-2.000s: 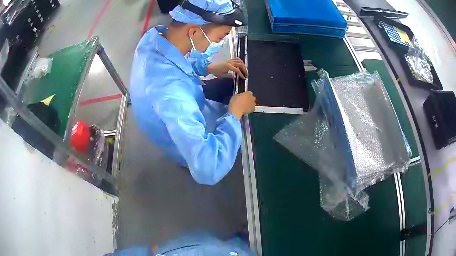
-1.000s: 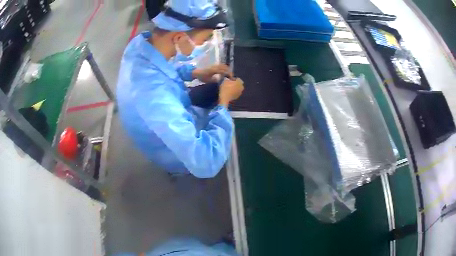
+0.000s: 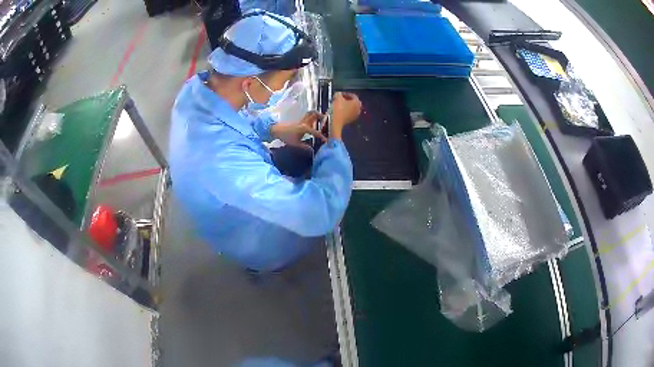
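Neither of my hands is in view; only a bit of blue smock shows at the bottom edge. A bubble wrap bag [image 3: 502, 208] lies around a blue-edged panel on the green bench [image 3: 430, 287], with its loose end spread to the left and front. Beyond it, a black-faced panel [image 3: 384, 140] with a silver front edge lies before a seated person. That person's hands are at the panel's left edge, one raised over it.
The seated person [image 3: 251, 165] in a blue smock is left of the bench. Blue-edged panels [image 3: 412, 43] are stacked at the back. A black parts bin [image 3: 617, 175] and black parts tray [image 3: 577, 104] stand on the right shelf. A green-topped cart [image 3: 79, 143] is at left.
The view has shifted, showing more of the bench's back. The seated person's one hand has moved up and over the black-faced panel. The bubble-wrapped panel lies unchanged.
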